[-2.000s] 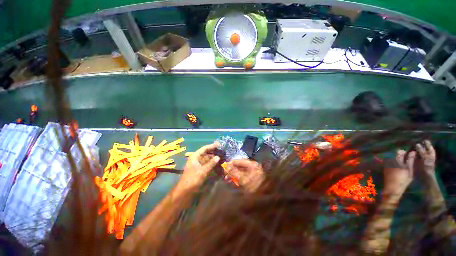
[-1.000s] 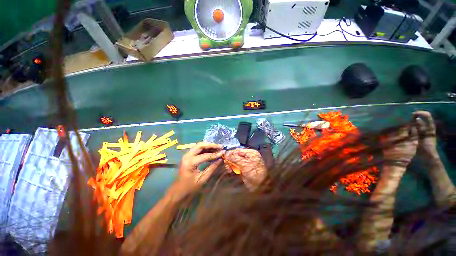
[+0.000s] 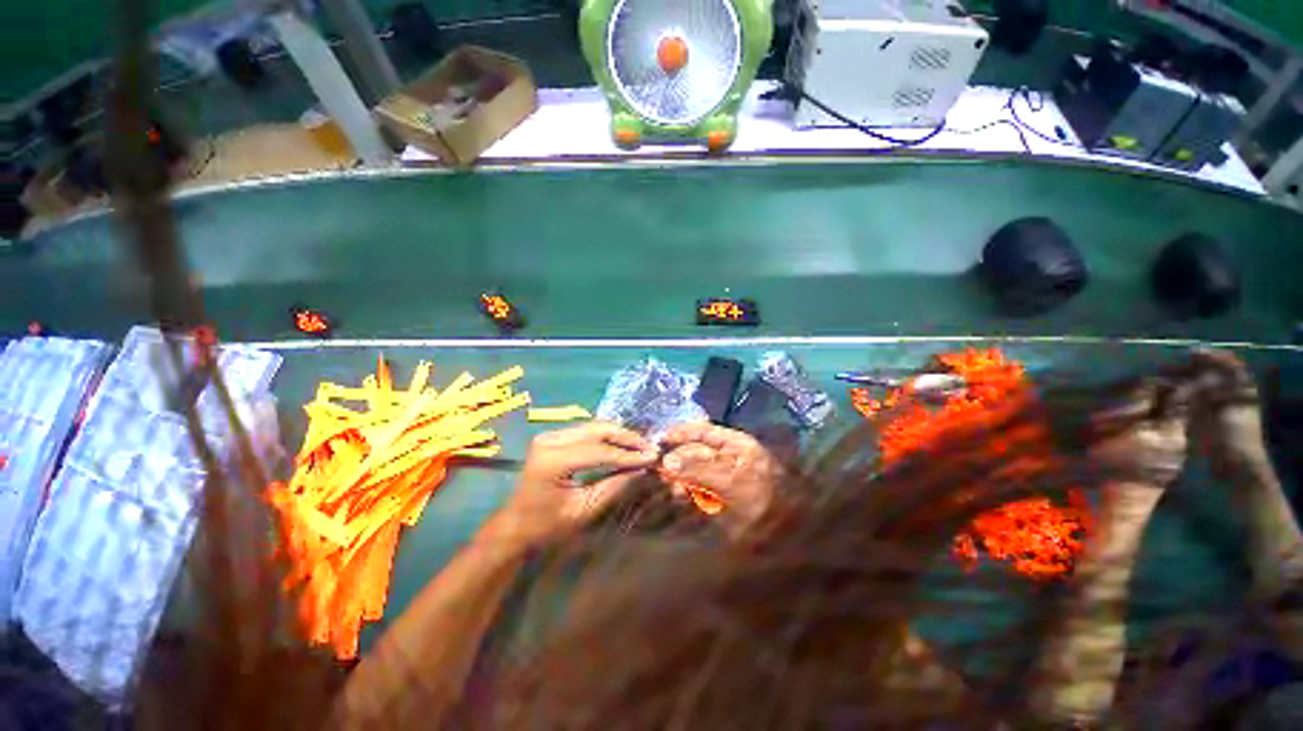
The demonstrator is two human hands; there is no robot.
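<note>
My left hand [image 3: 579,471] and my right hand [image 3: 722,471] meet fingertip to fingertip in front of me. Between them is a small dark part [image 3: 660,447], mostly covered by the fingers. A bit of orange piece [image 3: 705,498] shows in my right hand's palm. A fanned pile of yellow-orange strips [image 3: 365,479] lies left of my left hand, with one single strip [image 3: 557,413] just above that hand. Clear plastic bags [image 3: 650,393] and a black part [image 3: 717,389] lie beyond my hands. Hair blurs the lower part of the view.
Black-and-orange pieces [image 3: 727,310] and black rounded units [image 3: 1032,264] lie on the belt. Blister trays [image 3: 136,486] are at left. A red-orange heap [image 3: 986,429] with a slim tool [image 3: 915,383] is at right, beside another person's hands [image 3: 1143,436]. A green fan [image 3: 675,64] stands behind.
The rounded units show more clearly than two seconds ago. The single strip above my left hand is more exposed. My hands stay together, with the left fingers now straighter. The view has tilted and shifted.
</note>
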